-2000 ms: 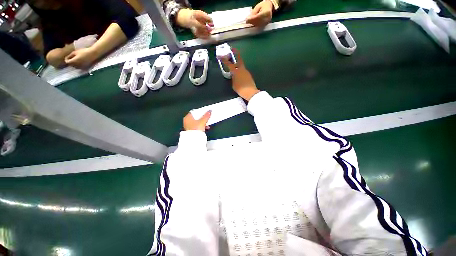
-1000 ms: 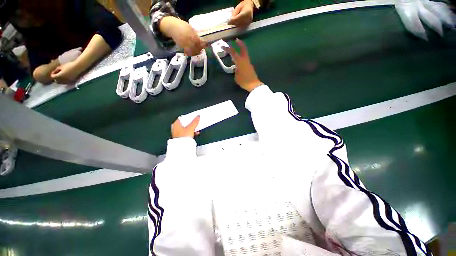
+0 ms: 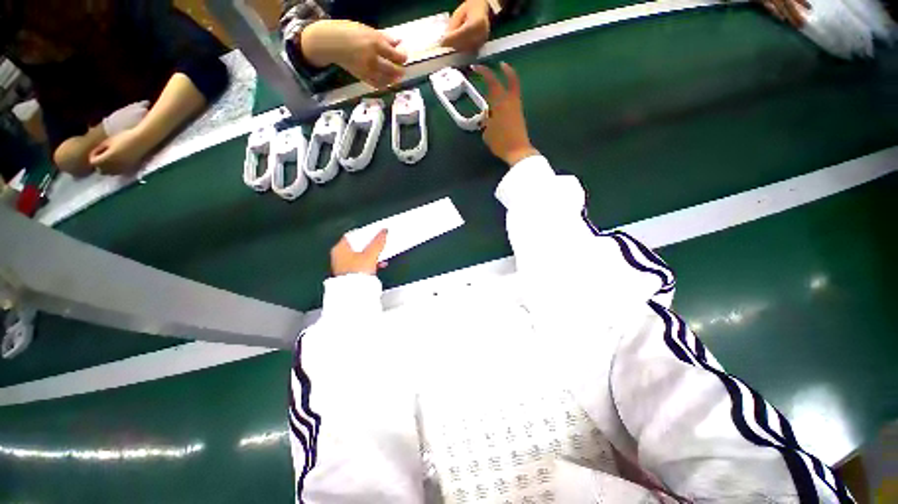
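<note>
My left hand (image 3: 358, 254) holds a flat white label strip (image 3: 418, 225) by its left end, above the green belt. My right hand (image 3: 504, 120) has its fingers apart at the right side of a white loop-shaped product (image 3: 460, 98); it seems to touch the loop's edge but does not close around it. This loop lies tilted on the belt. Another white loop (image 3: 410, 126) lies to its left, with several more loops (image 3: 325, 146) in a row further left. No small label can be made out at my right fingertips.
A grey post (image 3: 148, 290) crosses diagonally at left. Across the green belt (image 3: 630, 128), a co-worker's hands (image 3: 369, 54) hold a white strip (image 3: 421, 37). Another person's forearm (image 3: 158, 123) rests at far left. A hand touches crumpled plastic bags (image 3: 847, 25) at far right. Printed label sheets (image 3: 512, 448) lie nearest me.
My right hand has moved slightly right and its fingers have spread. The loop beside it is more tilted. The co-worker's hand has drawn back from the loops to the strip. A hand has appeared at the bags.
</note>
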